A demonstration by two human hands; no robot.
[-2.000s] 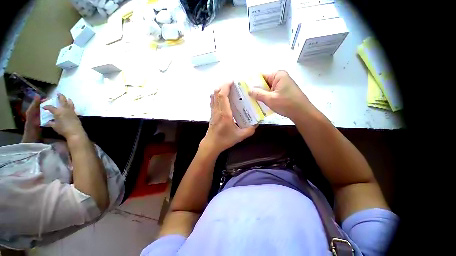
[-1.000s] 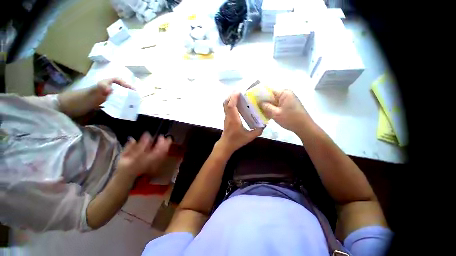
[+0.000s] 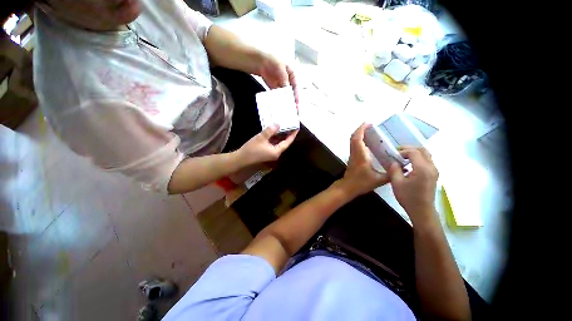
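My left hand (image 3: 364,164) holds a white retail box (image 3: 384,148) by its left side and bottom, above the table's front edge. My right hand (image 3: 417,178) is at the box's lower right, with fingertips on its near edge. A pale flap or lid seems to stand out behind the box; the bright light hides its detail. A yellow sticker sheet (image 3: 462,207) lies on the table to the right of my right hand.
A co-worker at the left holds a white box (image 3: 278,110) in both hands. A clear bag of white cases (image 3: 399,61) and black strands (image 3: 456,66) lie on the white table (image 3: 338,116). Shoes are on the tiled floor (image 3: 113,251).
The view has turned left towards the co-worker, who now has both hands on a box. The yellow sheet that was in my right hand no longer shows there; my right hand is lower on the box.
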